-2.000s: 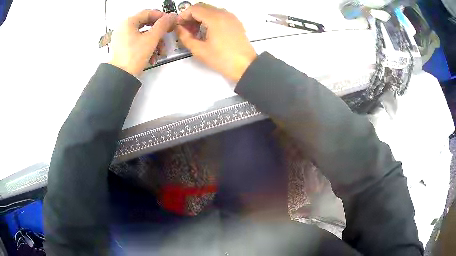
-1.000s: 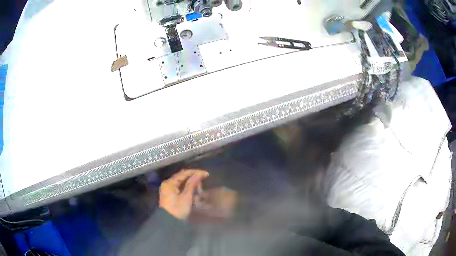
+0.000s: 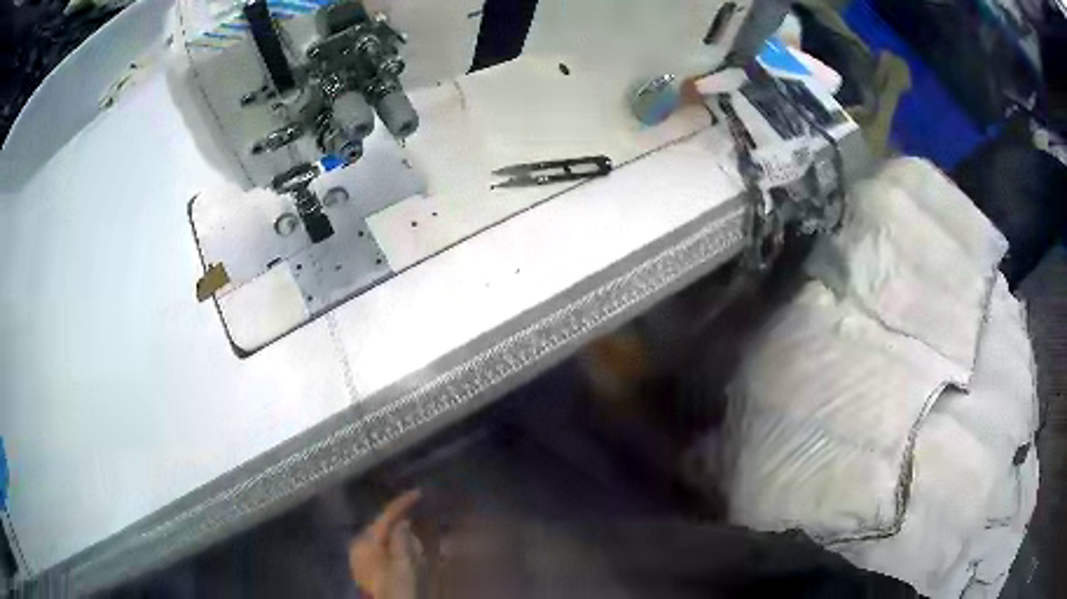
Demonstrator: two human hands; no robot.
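Note:
The sewing machine head point(image 3: 334, 100) stands at the upper left. Its presser foot point(image 3: 314, 217) is over the silver needle plate point(image 3: 339, 272), with no hand on it. Dark thread snips point(image 3: 552, 172) lie on the white bed to the right of the foot. My left hand point(image 3: 389, 548) is below the table's front edge at the bottom, blurred and partly cut off, with a finger raised; whether it holds anything is unclear. My right hand cannot be made out in the dark blur below the table.
The grey ruler strip point(image 3: 468, 380) runs along the table's front edge. White fabric point(image 3: 854, 398) is heaped at the right. A dark strapped bundle point(image 3: 790, 146) sits at the table's right end. A small round blue-green item point(image 3: 653, 100) lies near it. Blue bins point(image 3: 936, 70) stand behind.
Both hands have left the needle area and dropped below the table edge. The view has turned, showing more of the machine head. The snips still lie on the bed.

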